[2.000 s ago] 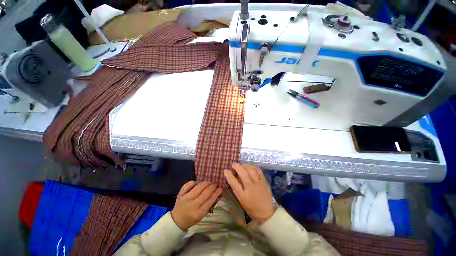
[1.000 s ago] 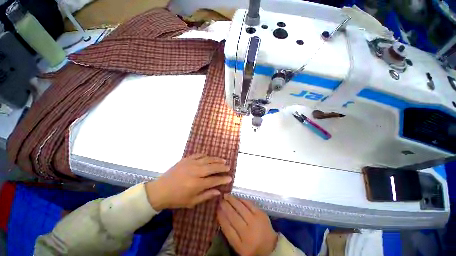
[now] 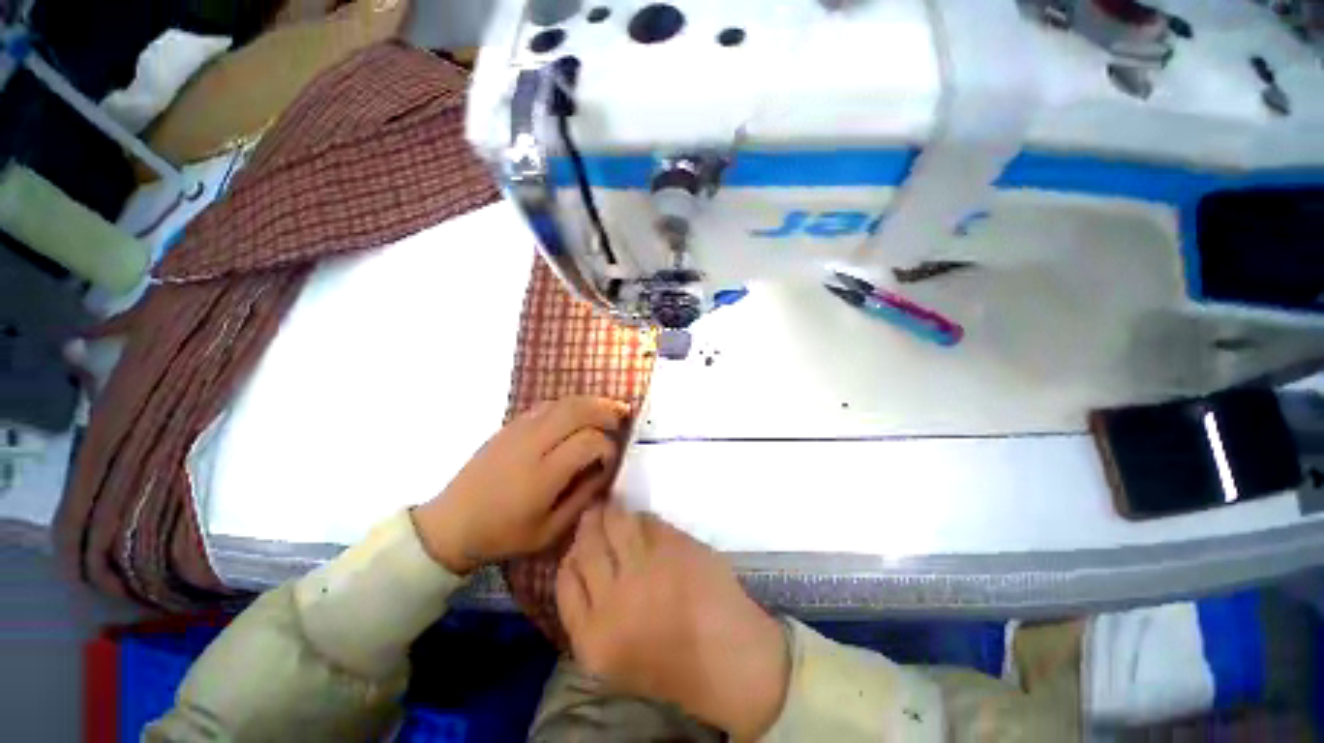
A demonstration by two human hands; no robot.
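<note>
A reddish-brown plaid strip (image 3: 571,351) runs from under the lit head end of the white sewing machine (image 3: 813,109) over the table's front edge. My left hand (image 3: 526,479) lies on the strip just in front of the needle area, its fingers bent at the strip's right edge. My right hand (image 3: 661,610) is just below it at the table edge, its fingers on the strip's right side. The fingertips partly hide the edge between them. The presser foot is too blurred to make out.
A thick layered plaid bundle (image 3: 174,421) lies left on the table. Right of the needle are a pink-and-blue tool (image 3: 897,309) and a small dark pointed piece (image 3: 934,270). A smartphone (image 3: 1198,452) lies at the right. White pieces (image 3: 1147,665) and blue crates show below the table.
The view has moved closer to the machine. Both hands have moved nearer the needle along the strip, and my left hand's fingers have bent at its right edge.
</note>
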